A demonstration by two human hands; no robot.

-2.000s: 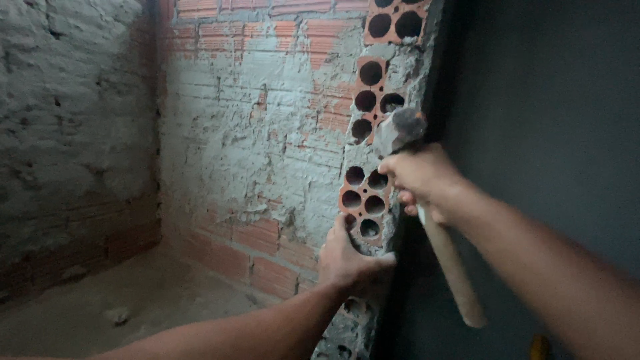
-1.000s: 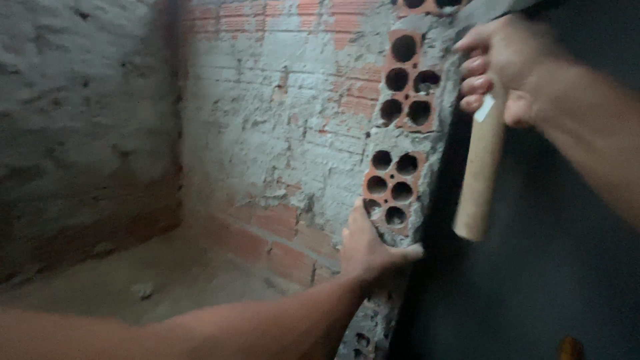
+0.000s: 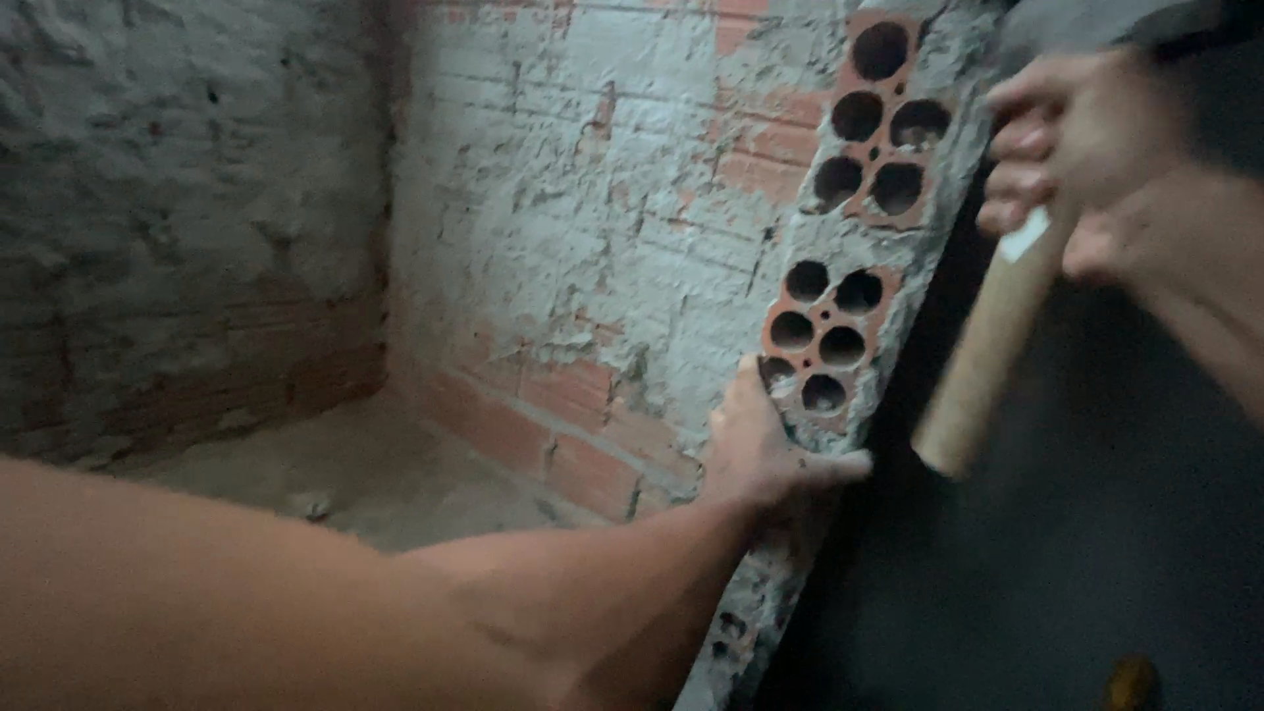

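Observation:
My right hand [image 3: 1086, 168] grips a hammer's wooden handle [image 3: 987, 355] close to its blurred grey head [image 3: 1106, 25], to the right of the wall's end. The handle slants down and to the left. My left hand [image 3: 760, 444] braces against the broken end of the wall, thumb and fingers spread around its edge, just below a hollow clay brick [image 3: 825, 341] with round holes. Above that brick, another hollow clay brick [image 3: 879, 128] shows its open holes, with grey mortar around it.
A partly plastered brick wall [image 3: 592, 197] runs back to a corner with a rough grey wall [image 3: 188, 188]. Small debris [image 3: 316, 506] lies on the dusty floor [image 3: 395, 474]. Right of the wall's end is a dark area, with a blurred yellowish object [image 3: 1131, 681] low down.
My right hand and the hammer have moved up and right, away from the wall's end, where they were two seconds ago. My left hand stays braced on the wall's edge.

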